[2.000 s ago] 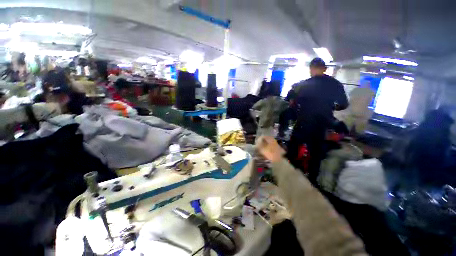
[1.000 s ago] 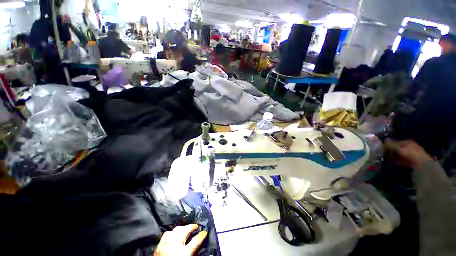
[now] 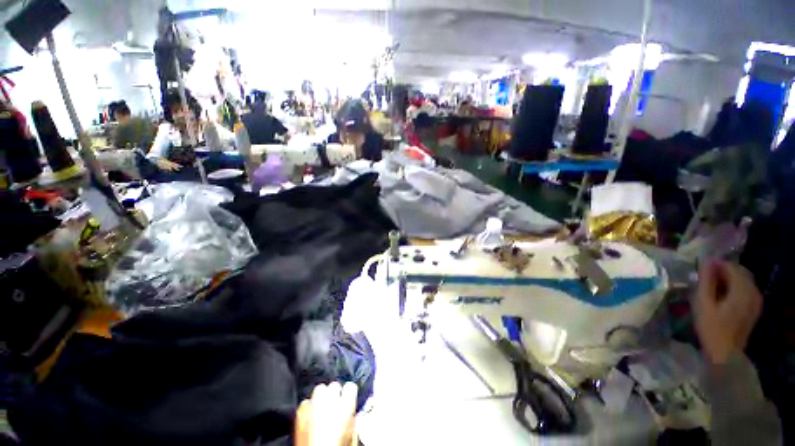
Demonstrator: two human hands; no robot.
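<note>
A dark garment lies in a wrinkled heap left of the white sewing machine with its teal stripe. My left hand is at the bottom edge, partly cut off, fingertips against the garment's right edge; whether it grips the cloth cannot be told. My right hand is raised beside the machine's right end, fingers curled and blurred; whether it holds anything cannot be told. Thinner shiny dark cloth lies near the needle area.
Black-handled shears lie on the white table before the machine, a thin silver tool beside them. An accessory tray is at the right. A clear plastic bag is at the left. Grey fabric lies behind. People sit in the background.
The view has turned left since the earliest frame, and my left hand has come into view. Since the middle frame, the scene has shifted right and my right hand appears more upright.
</note>
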